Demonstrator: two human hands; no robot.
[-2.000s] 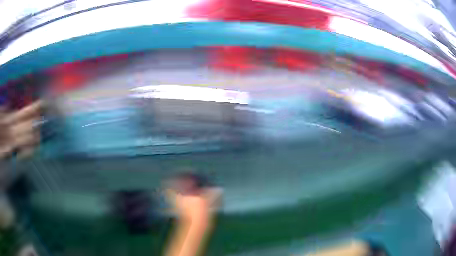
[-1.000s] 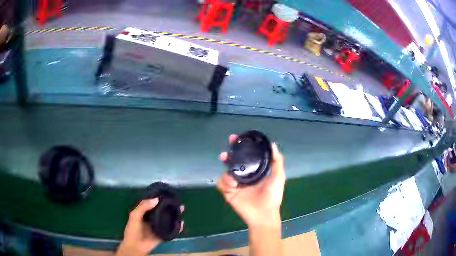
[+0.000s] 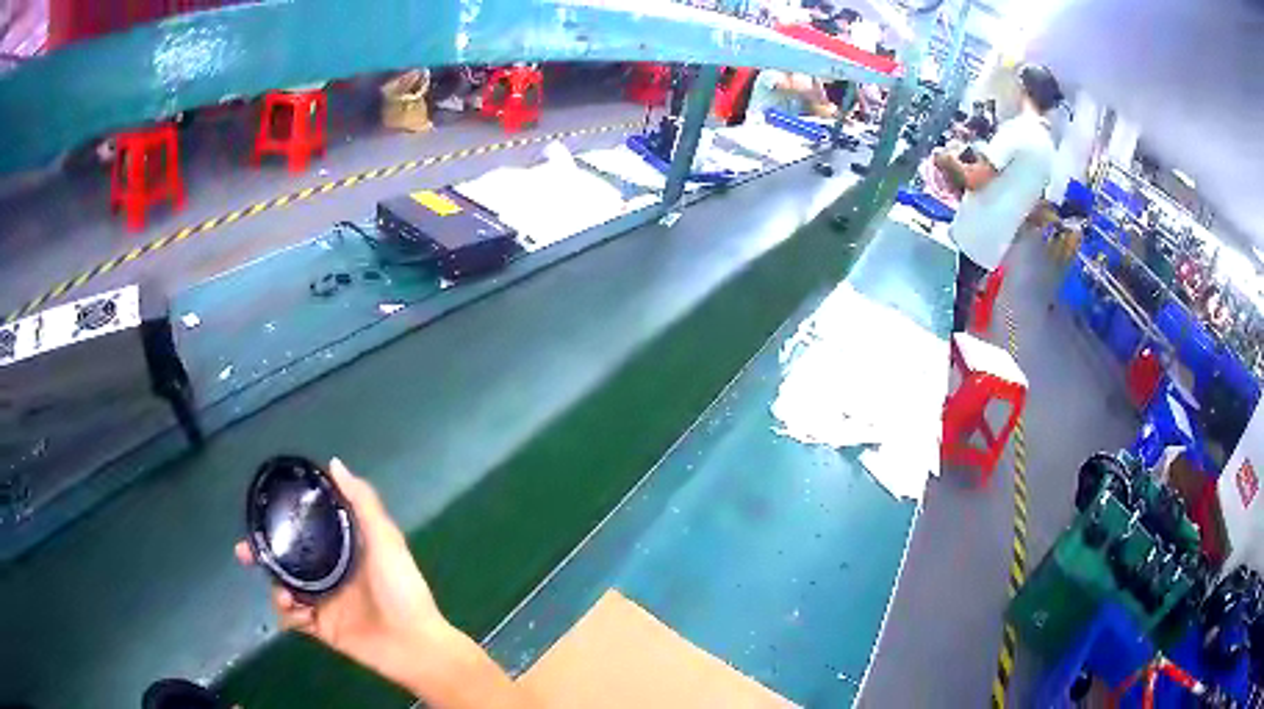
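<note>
My right hand (image 3: 372, 589) is raised over the conveyor belt (image 3: 555, 457) and holds a glossy black earcup housing (image 3: 301, 528) by its edges, its shiny oval face towards me. My left hand is not in view. Part of another black round object (image 3: 180, 694) shows at the bottom left edge, cut off by the frame. A tan cardboard sheet (image 3: 638, 665) lies on the near bench at the bottom.
White sheets (image 3: 866, 388) lie on the near bench. A pale metal box (image 3: 83, 374) and a black box with a yellow label (image 3: 446, 231) are on the far bench. A person (image 3: 1005, 180) stands at the right. Bins with black parts (image 3: 1123, 554) are at lower right.
The view has swung right along the line. My left hand and the dark part in it have left the picture. My right hand still holds the housing, now further left in view.
</note>
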